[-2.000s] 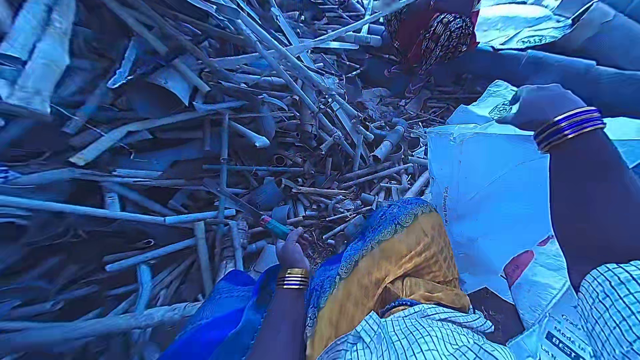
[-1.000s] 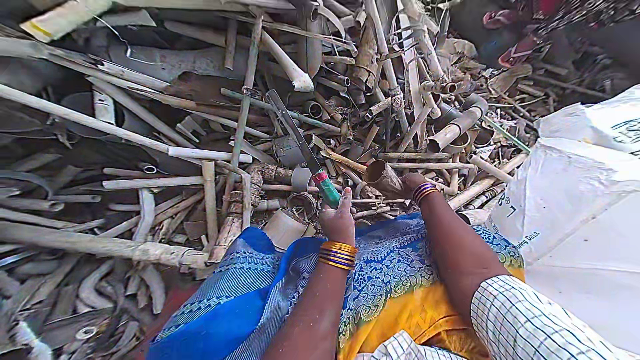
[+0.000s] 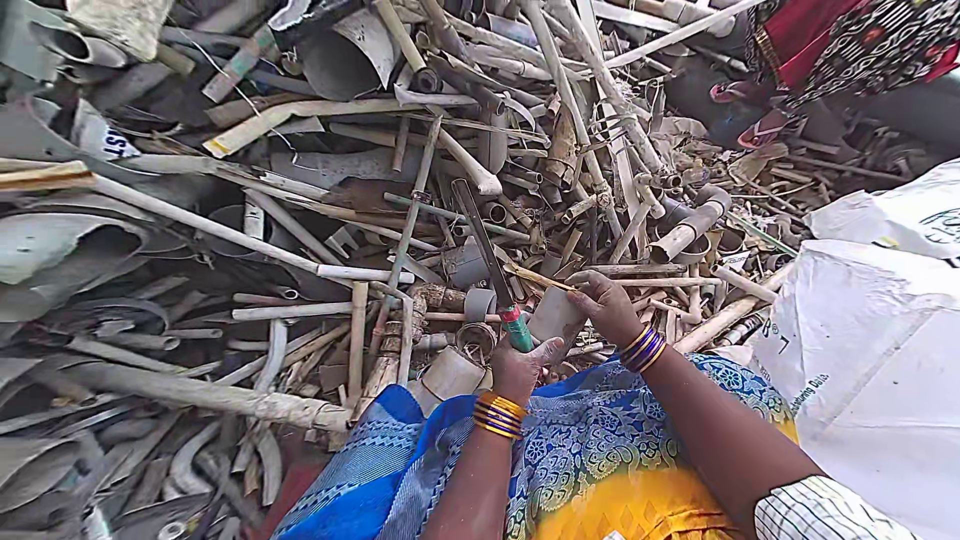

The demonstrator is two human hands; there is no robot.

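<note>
My left hand is closed around the green and red handle of a long, dark-bladed knife, whose blade points up and away from me. Its thumb lies near a short grey plastic pipe piece. The fingers of my right hand grip the upper right edge of that pipe piece, just right of the knife handle. Another pale pipe piece lies left of my left hand, by the blue cloth over my lap. A grey elbow pipe rests on the heap beyond my right hand.
Scrap pipes surround me, among them a long white pipe and a thick pale pipe at the left. White printed sacks lie at the right. At the upper right are another person's patterned clothes and a pink sandal.
My right hand, over the white sack two seconds ago, came down to the scrap beside my left. The pipe piece it grips now stands closer to the knife handle than one second ago.
</note>
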